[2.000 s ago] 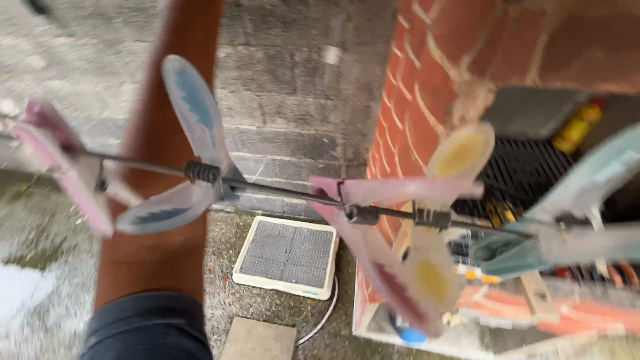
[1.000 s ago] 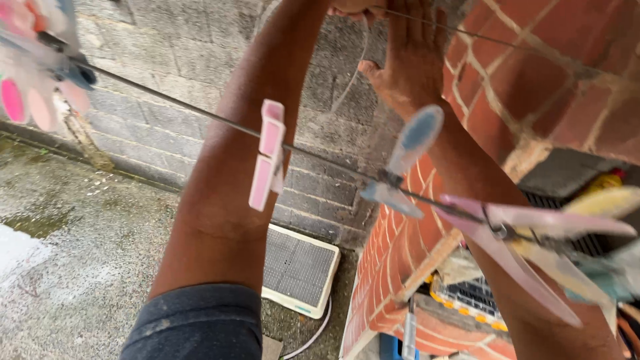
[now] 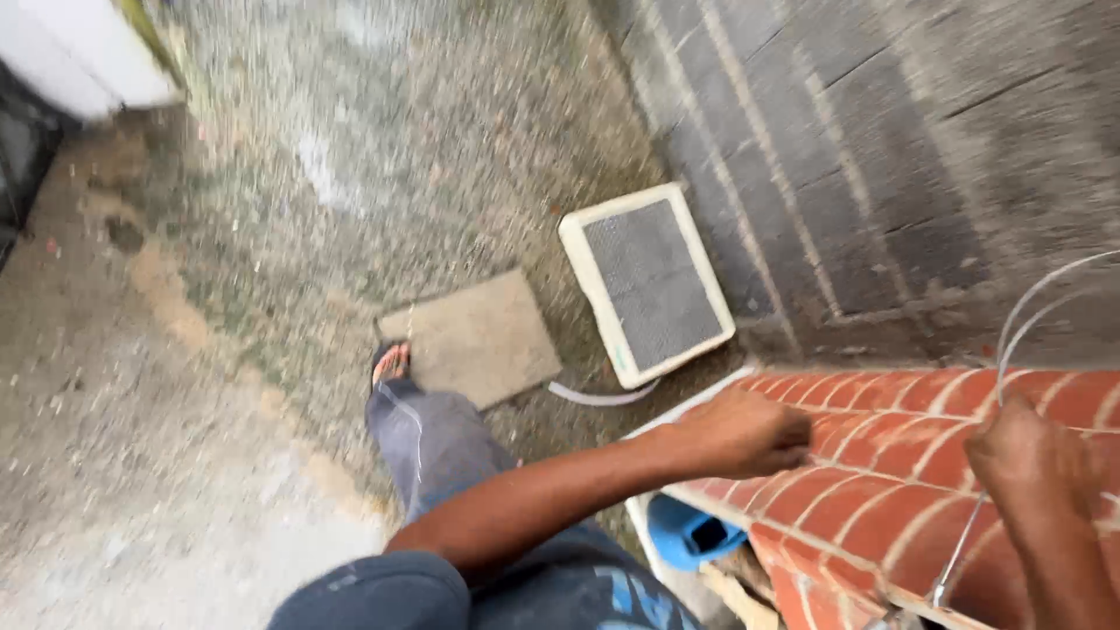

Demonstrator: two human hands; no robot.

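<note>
My left hand (image 3: 759, 434) is closed into a fist in front of the red brick structure (image 3: 927, 455); blur hides whether anything is inside it. At the right edge, my right hand (image 3: 1037, 451) is shut around a thin, light-coloured cable (image 3: 1006, 350). The cable loops up above that hand, and a thin line runs down from it to a small metal fitting (image 3: 939, 593) near the edge of the bricks.
A cream framed panel with grey mesh (image 3: 652, 276) lies by the grey block wall (image 3: 840, 166). Beside it are a flat slab (image 3: 481, 341) and a pale hose (image 3: 595, 398). A blue container (image 3: 696, 534) sits beneath the brickwork.
The view has swung down toward the ground, and the line of clothes pegs is out of sight. My hands, close together one second ago, are now apart.
</note>
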